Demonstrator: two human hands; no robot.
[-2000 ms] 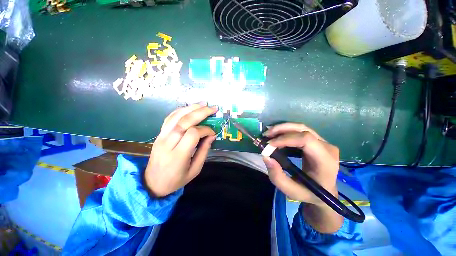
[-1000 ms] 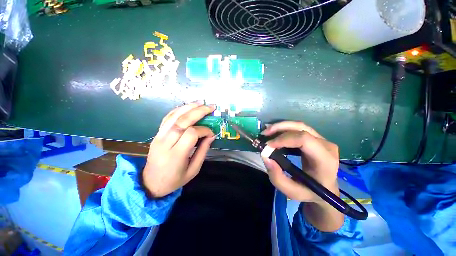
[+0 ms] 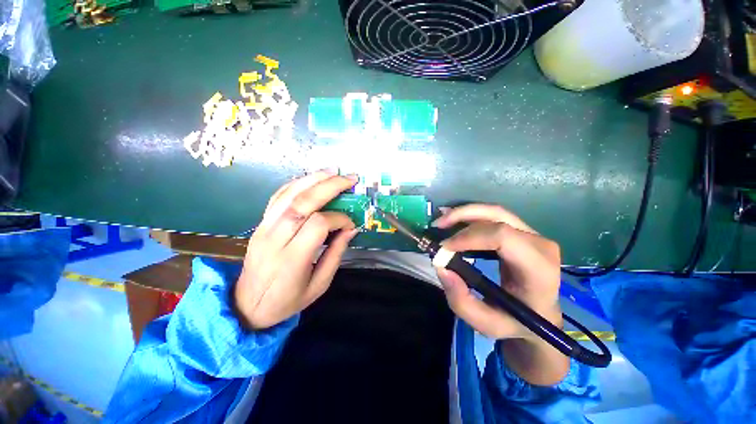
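Note:
The green PCB panel (image 3: 414,118) lies at the bench's near edge, its middle washed out by glare. An orange-yellow FPC (image 3: 381,226) sits on its nearest board. My left hand (image 3: 290,248) rests at the panel's left side, fingertips on it, with thumb and index finger pinched around a very thin solder wire (image 3: 361,227). My right hand (image 3: 506,265) holds the soldering iron (image 3: 481,286) like a pen. Its thin shaft points up-left to the FPC's upper end; whether the tip touches cannot be told. Loose FPCs (image 3: 249,116) lie in a pile left of the panel.
A fume fan (image 3: 433,37) stands behind the panel. A white tub (image 3: 613,41) lies tilted by the black soldering station (image 3: 705,95), with its lamp lit and cables in front. Green panels (image 3: 224,4) and a plastic bag (image 3: 25,41) are at far left. A cardboard box (image 3: 153,286) is below the edge.
The view has shifted slightly. The iron's tip has moved a little over the nearest board near the FPC. The station lamp, not seen lit two seconds ago, shows orange. Both hands keep their holds.

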